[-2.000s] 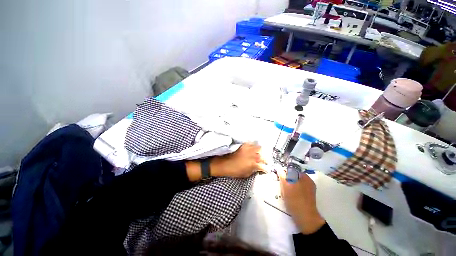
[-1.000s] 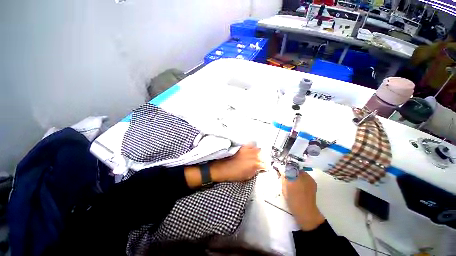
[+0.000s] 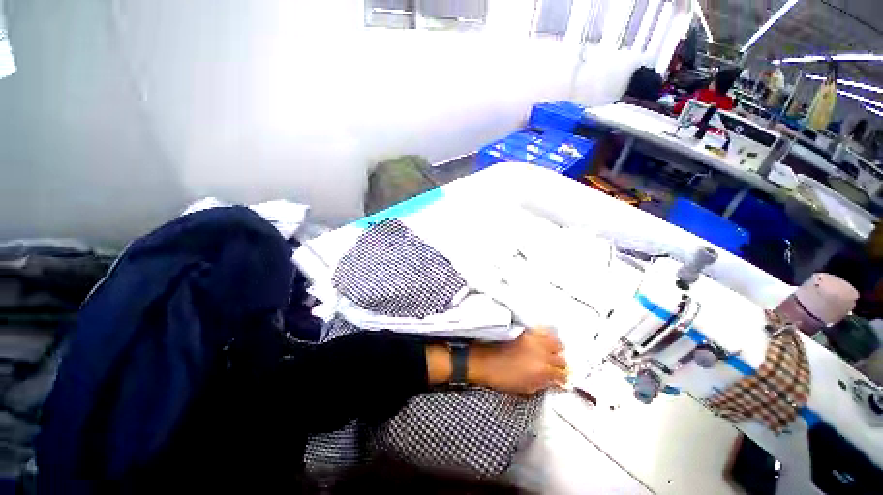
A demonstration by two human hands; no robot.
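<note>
Black-and-white checked cloth (image 3: 397,266) with white lining (image 3: 479,317) attached lies on the white machine table, and more of it hangs below my left forearm. My left hand (image 3: 528,363) rests on the cloth, its fingertips at the cloth's edge left of the needle area; they are blurred by glare, so I cannot tell if they pinch it. The white and blue sewing machine head (image 3: 668,319) stands just right of my left hand. A small dark piece (image 3: 585,394) lies by the fingertips. My right hand is not in view.
Brown plaid cloth (image 3: 775,382) drapes over the machine arm, and a phone (image 3: 754,466) lies in front of it. A navy garment (image 3: 184,309) is heaped at left. Blue crates (image 3: 538,153), more machines and a person in red (image 3: 715,95) are behind.
My right hand has left the needle area and gone out of view. The camera has turned left and up, so the scene sits further right and lower. My left hand is still on the cloth.
</note>
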